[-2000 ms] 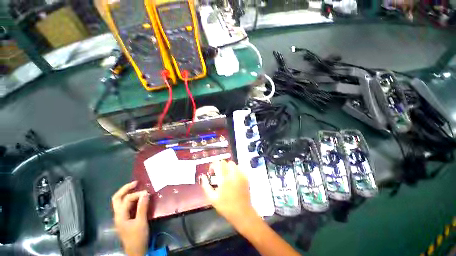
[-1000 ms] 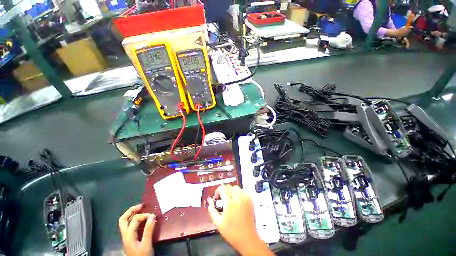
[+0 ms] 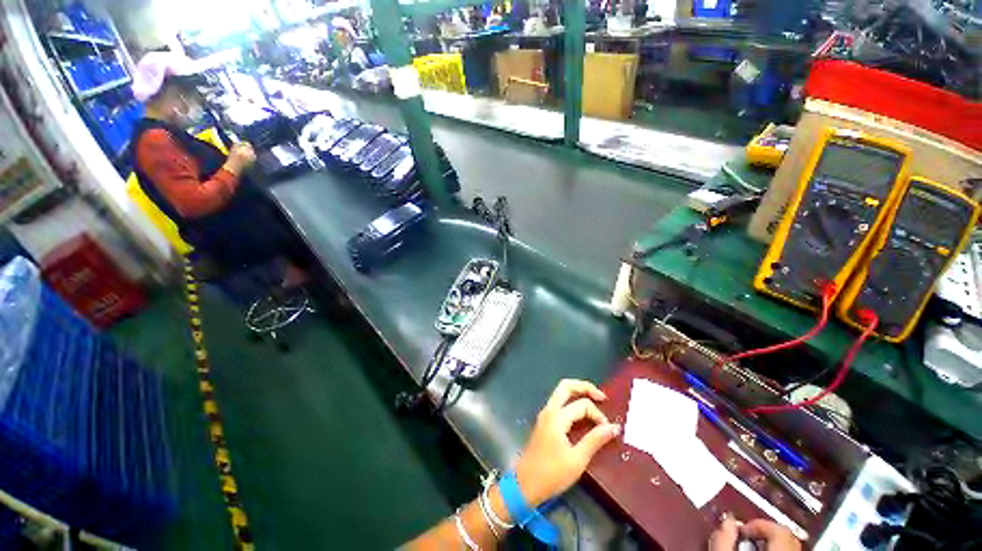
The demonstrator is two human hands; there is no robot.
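Observation:
The dark-red test box [image 3: 603, 474] lies at the bottom right, with white paper slips [image 3: 662, 418] and blue pens [image 3: 743, 420] on it. My left hand [image 3: 565, 436] rests at the box's left edge, fingers curled and apart, holding nothing. My right hand [image 3: 754, 535] is cut off by the bottom edge; its fingertips are around the small knob on the box. An open unit [image 3: 470, 296] with its circuit board showing lies beside a grey housing cover [image 3: 487, 331] on the bench. Two yellow-edged multimeters [image 3: 835, 221] [image 3: 910, 258] stand on the green shelf, red leads attached.
A white power strip [image 3: 861, 506] with black plugs is at the bottom right. Dark closed units [image 3: 366, 156] lie in a row up the bench [image 3: 377, 291]. A seated person [image 3: 183, 172] is at the far left. Blue bins [image 3: 81, 420] stand beside the aisle with yellow-black tape.
The view has swung left, so the box and multimeters now sit at the right and the far bench shows. My left hand stays by the box's left edge, my right hand at the knob.

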